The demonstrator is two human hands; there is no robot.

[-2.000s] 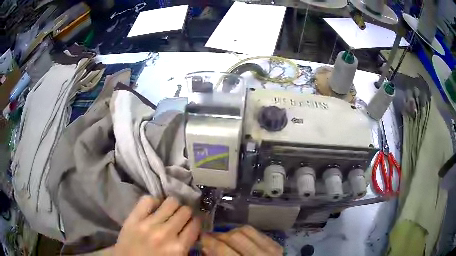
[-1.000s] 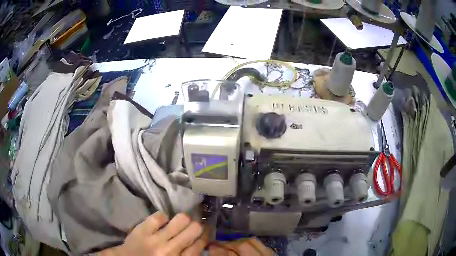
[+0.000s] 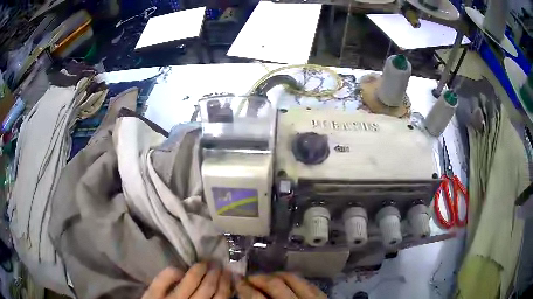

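Note:
My left hand (image 3: 196, 282) lies at the bottom edge on the taupe garment (image 3: 96, 198), its fingers curled on the cloth just in front of the needle area; the hand is partly cut off. My right hand (image 3: 280, 286) is beside it at the bottom edge, fingers bent, also cut off; its fingertips meet the cloth edge, and its grip is hard to see. The taupe garment with its off-white strip (image 3: 133, 157) is bunched left of the cream overlock machine (image 3: 356, 146). The presser foot area is mostly hidden under the head.
Stacked off-white pieces (image 3: 41, 169) hang at the left. Red-handled scissors (image 3: 450, 200) lie right of the machine. Pale green pieces (image 3: 497, 198) hang at the far right. Two thread cones (image 3: 394, 82) stand behind the machine, near a yellow ring (image 3: 298, 73).
Both hands sit lower in the picture and are more cut off. The machine and garment appear shifted slightly left, as the view has moved.

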